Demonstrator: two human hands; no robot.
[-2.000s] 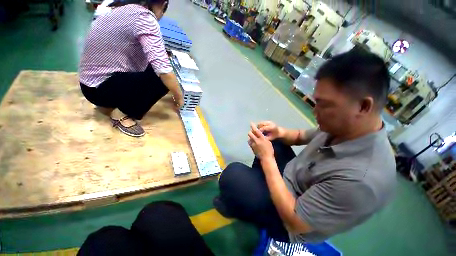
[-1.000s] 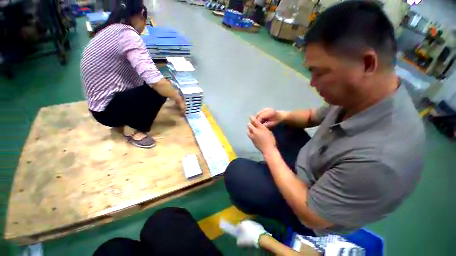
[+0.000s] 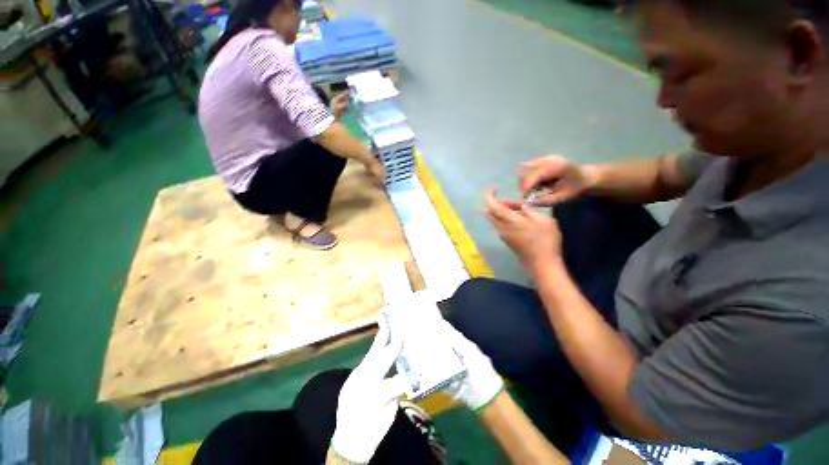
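Note:
A hand-sized whitish metal part [image 3: 423, 350] is held between my two hands above my knees, with a darker folded edge facing me. My left hand [image 3: 368, 400], in a white knitted glove, grips its left side. My right hand [image 3: 473, 368], in a white glove with a greenish cuff, is at its right side. Glare blurs the part's far edge, and I cannot tell whether it is one part or several. Beyond it, a pale small stack [image 3: 396, 280] shows near the front edge of the plywood-topped pallet [image 3: 245, 300].
A person in a checked shirt squats on the pallet, one hand at the stack of finished parts [image 3: 396, 154]. A pale strip [image 3: 432, 241] runs along the right edge. A person in grey sits close at right, beside a blue bin [image 3: 773, 454]. Grey parts [image 3: 141, 436] lie at lower left.
My gloved hands have come together over my knees with the part; only one glove showed at lower right before. The view has shifted, bringing floor parts at left into sight.

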